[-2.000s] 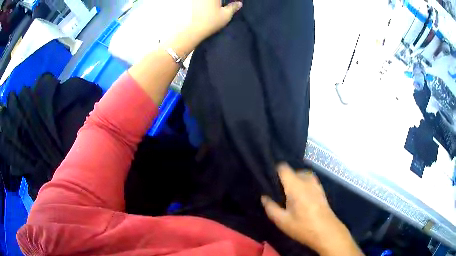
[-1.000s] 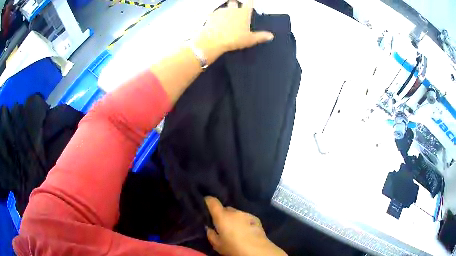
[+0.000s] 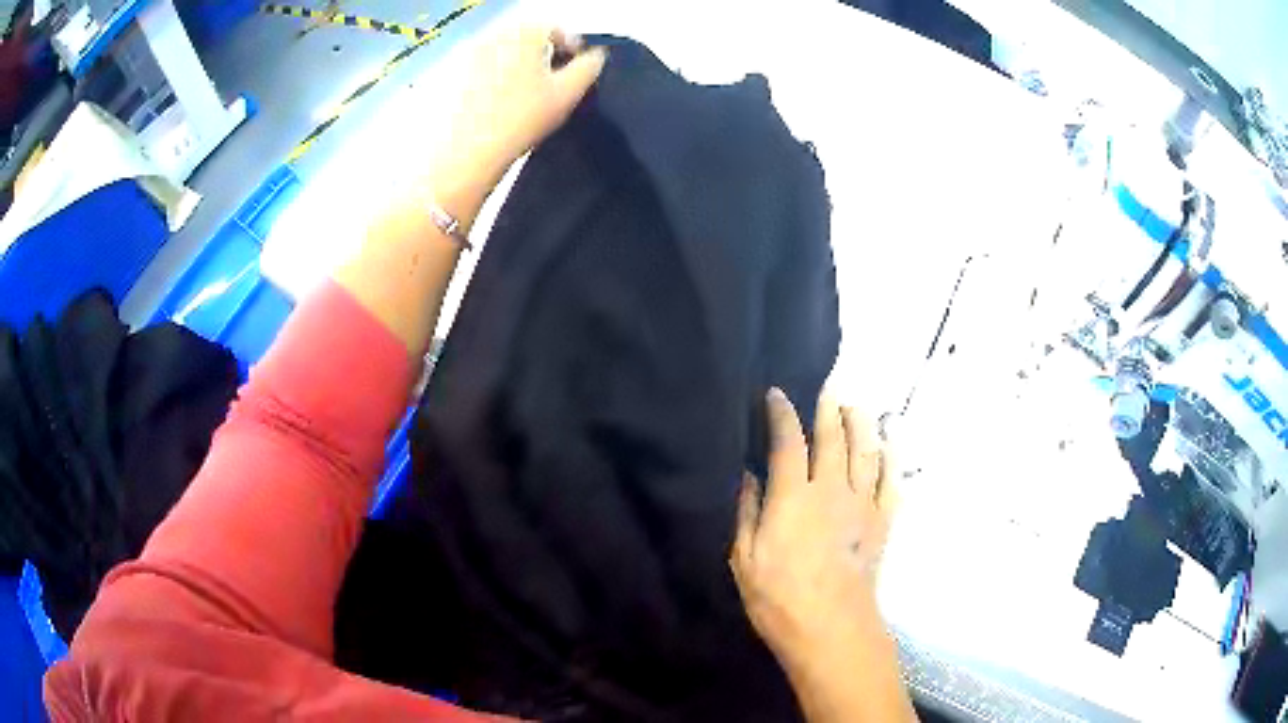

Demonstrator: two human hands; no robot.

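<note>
A large black garment piece [image 3: 622, 325] lies over the white table and hangs over its front edge toward my lap. My left hand [image 3: 530, 92] is at its far left corner, with thumb and fingers closed on the cloth edge. My right hand [image 3: 812, 530] lies flat with fingers spread, on the right edge of the cloth and partly on the table.
The sewing machine [image 3: 1243, 374] stands at the right, with black label stacks [image 3: 1130, 565] in front of it. A measuring strip [image 3: 975, 692] runs along the front table edge. A blue crate [image 3: 233, 304] and heaped black cloth [image 3: 106, 438] are at the left.
My left hand has moved left with the cloth corner, and the cloth is spread wider. My right hand has moved from the lower part of the cloth up and right to its right edge.
</note>
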